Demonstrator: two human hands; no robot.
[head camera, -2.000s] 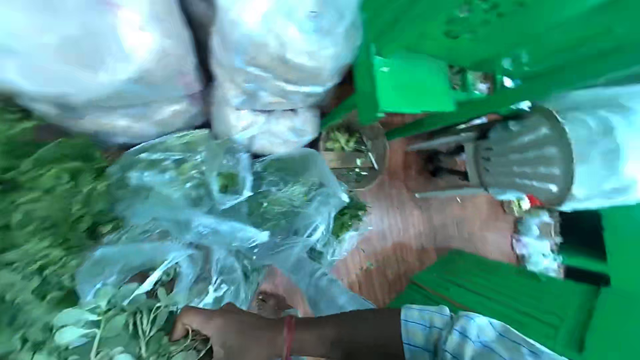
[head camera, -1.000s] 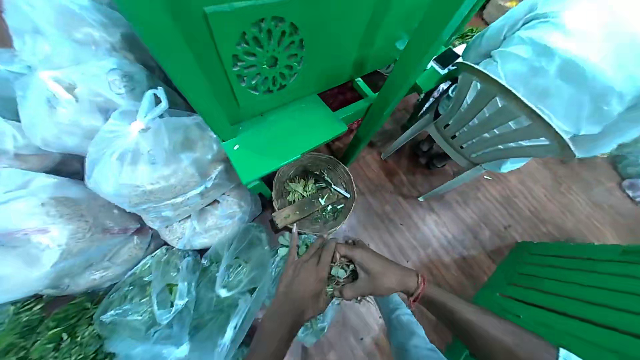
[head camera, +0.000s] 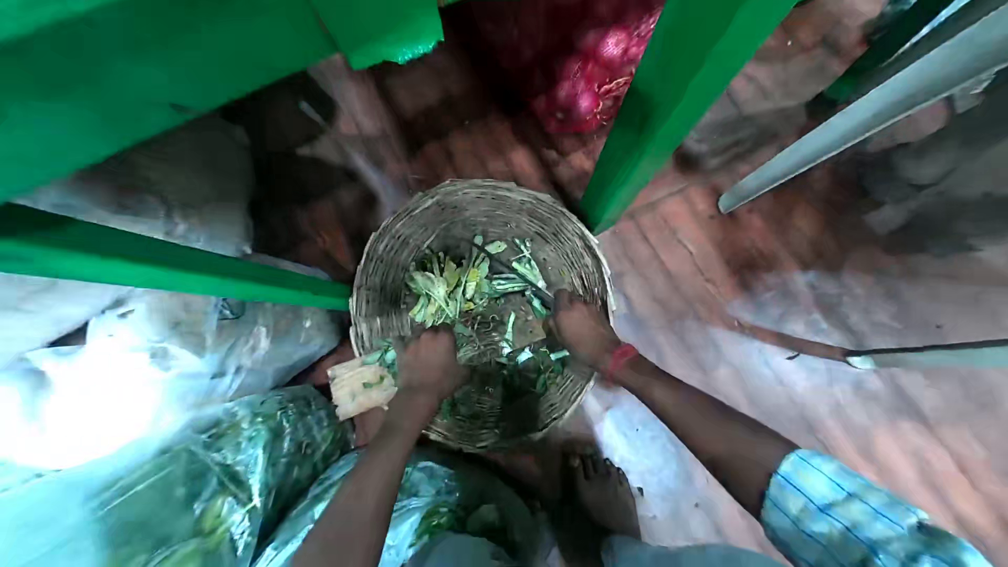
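Both hands reach over a round wicker basket (head camera: 480, 193) on the floor, with cut leaves and stems (head camera: 449, 287) inside. My right hand (head camera: 581, 327), with a red thread at the wrist, is closed round the handle of a knife (head camera: 512, 272); its dark blade points up and left over the greens. My left hand (head camera: 429, 361) is at the basket's left side, by a wooden board (head camera: 362, 386) that juts over the rim. Greens show beside its fingers, but blur and the hand itself hide whether it grips them.
Green table legs (head camera: 654, 110) stand close behind and left of the basket. Red onions in a net sack (head camera: 587, 87) lie beyond. Plastic bags of greens (head camera: 228, 465) are at the lower left, a grey chair leg (head camera: 850, 114) at the upper right, and a bare foot (head camera: 605, 492) below.
The hands were together by the basket's near edge a second ago; now they are apart over it, and the right holds the knife. The view has moved closer to the basket.
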